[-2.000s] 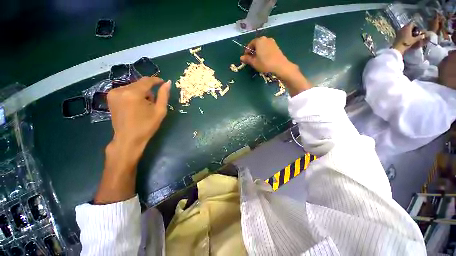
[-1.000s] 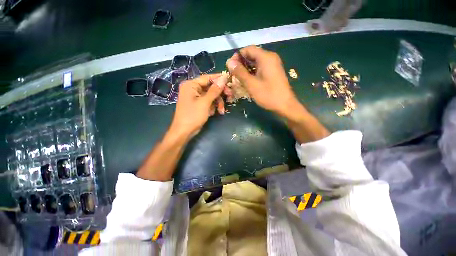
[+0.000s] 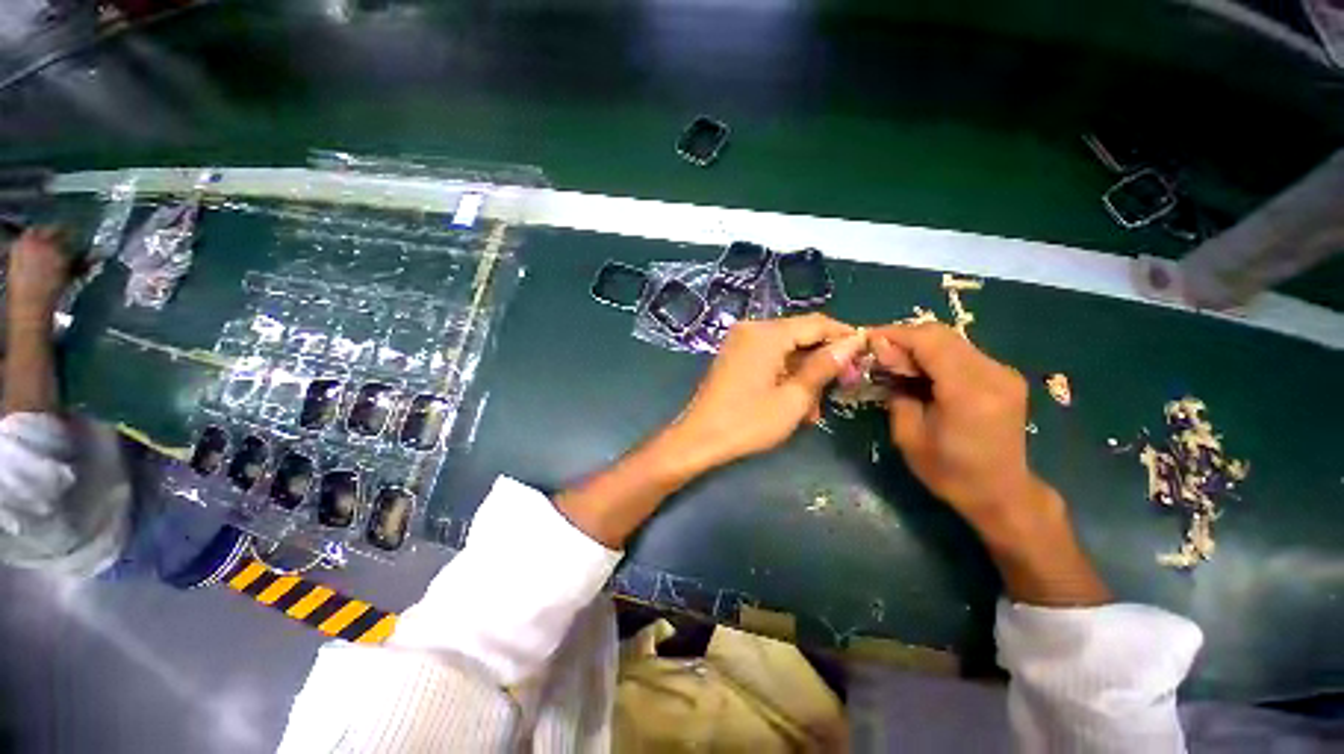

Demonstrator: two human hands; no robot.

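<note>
My left hand [image 3: 767,386] and my right hand [image 3: 958,413] meet over the dark green surface, thumbs and fingertips pinched close together. Something small and pale shows between the fingertips, too small and blurred to name. No tweezers can be made out in my right hand. The cream pieces [image 3: 960,305] lie just beyond and below my hands, and the hands hide most of that heap. Several dark watch cases [image 3: 803,276] lie just beyond my left hand, some on a crinkled clear plastic bag [image 3: 666,333].
A blister tray [image 3: 280,332] with several dark cases is at left. A dark-and-cream pile [image 3: 1191,479] lies right, a single loose piece [image 3: 1058,389] nearer. A pale rail [image 3: 590,215] runs behind, with single cases [image 3: 703,140] beyond. Another person's arm [image 3: 33,324] is far left.
The view has swung left, showing the whole tray and another person's arm. My right hand has come from the right side to meet my left. The dark tool seen in it earlier no longer shows.
</note>
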